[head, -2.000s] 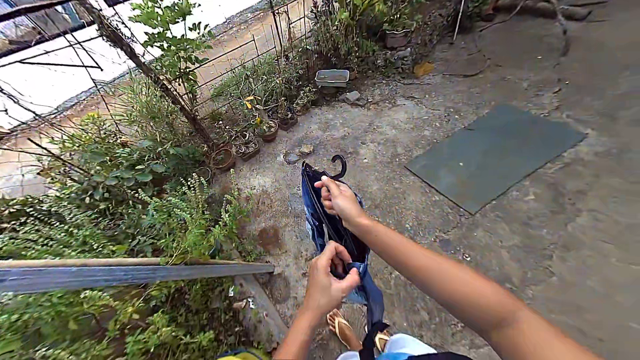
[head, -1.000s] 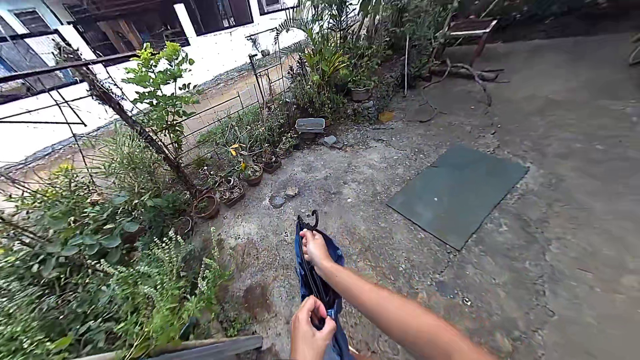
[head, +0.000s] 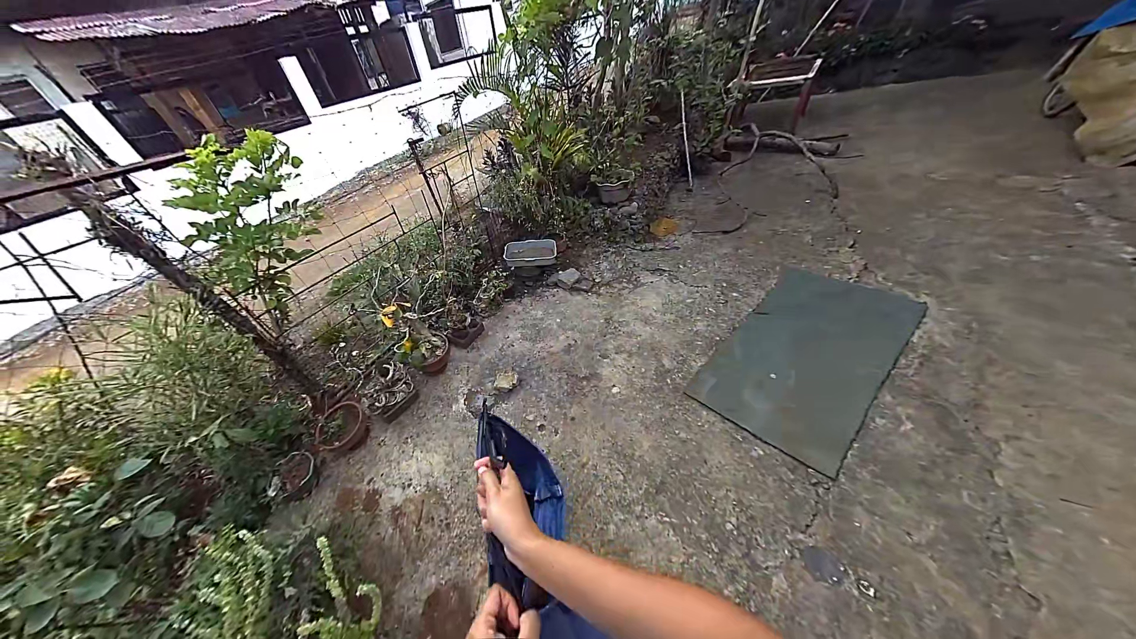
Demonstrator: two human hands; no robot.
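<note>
A dark blue cloth item (head: 543, 497), long and folded, hangs low at the bottom centre; whether it is a garment or a bag I cannot tell. A thin black piece (head: 484, 435) runs along its left edge to a narrow upper tip. My right hand (head: 506, 508) grips the upper part of this edge, thumb and fingers closed around it. Below, my left hand (head: 504, 614) is pinched at the same edge, partly cut off by the frame. The lower end of the cloth is out of view.
A flat grey-green sheet (head: 812, 368) lies on the rough concrete at right. Potted plants (head: 433, 353), a wire fence (head: 390, 217) and dense shrubs line the left. A grey basin (head: 531, 255), branches (head: 790, 142) and a small red-legged table (head: 781, 73) stand farther back.
The view has tilted up, so my hands sit lower in it. A curved black hook seen at the cloth's top earlier no longer shows as a curve. Both hands stay on the item.
</note>
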